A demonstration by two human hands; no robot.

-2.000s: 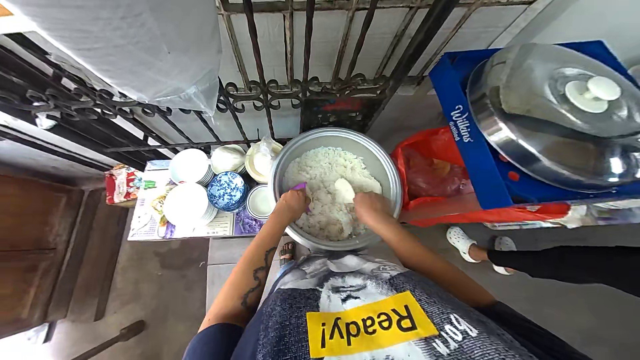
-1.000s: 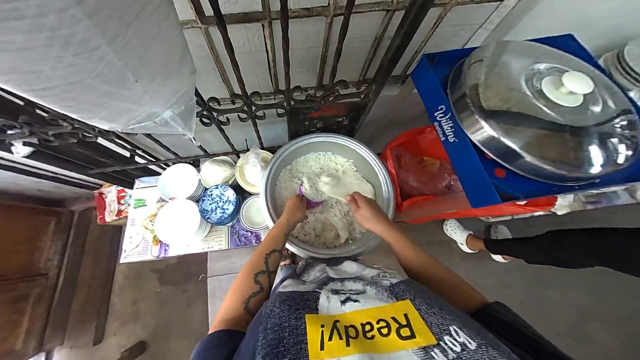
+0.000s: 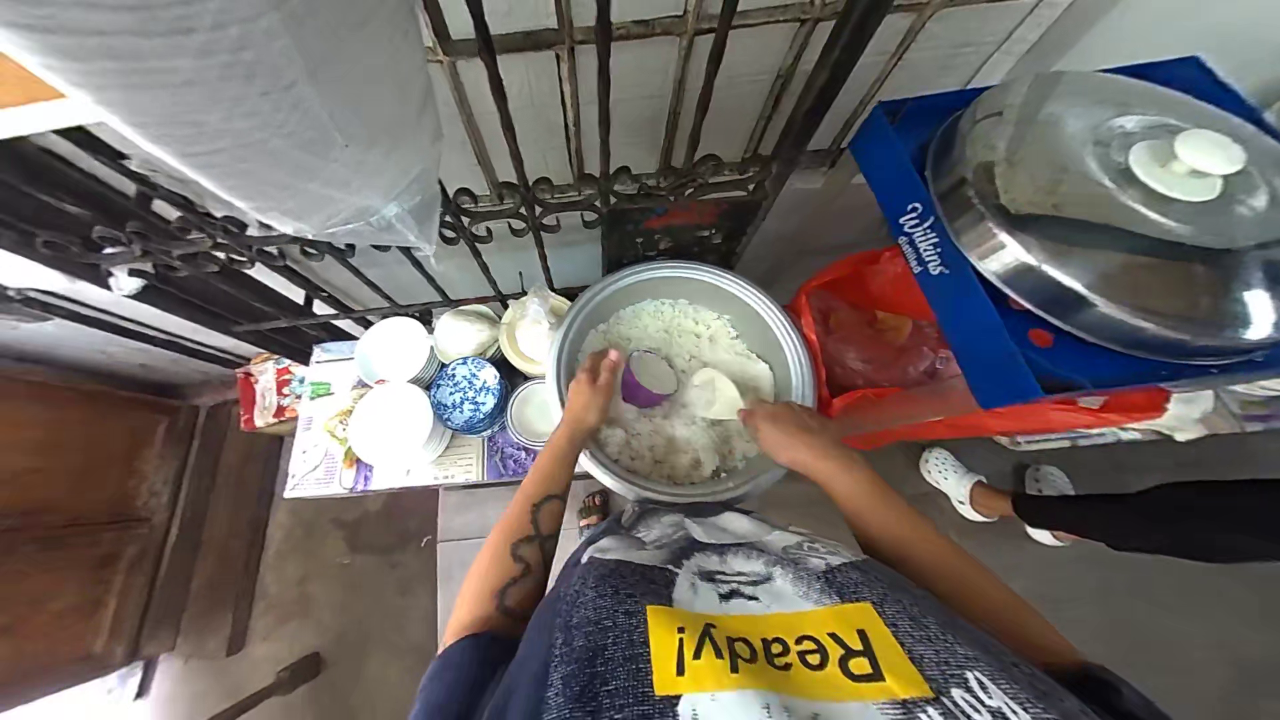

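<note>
A large round metal pot (image 3: 790, 350) holds cooked white rice (image 3: 670, 440). My left hand (image 3: 593, 388), over the pot's left side, grips a small purple cup (image 3: 640, 390) whose pale mouth or contents face up; which of these cannot be told. My right hand (image 3: 785, 432), at the pot's right side, is closed around the handle of a white rice paddle (image 3: 716, 394). The paddle's blade lies on the rice, just right of the cup.
Left of the pot stand stacked white plates (image 3: 390, 425), blue-patterned bowls (image 3: 468, 394) and a small white bowl (image 3: 533, 412). To the right are a red plastic bag (image 3: 860, 290) and a lidded metal pan (image 3: 1110, 230) in a blue box. A person's feet in white clogs (image 3: 950, 482) stand at right.
The paddle, over the cup one second ago, is now on the rice to its right. The purple cup shows more plainly, apart from the paddle.
</note>
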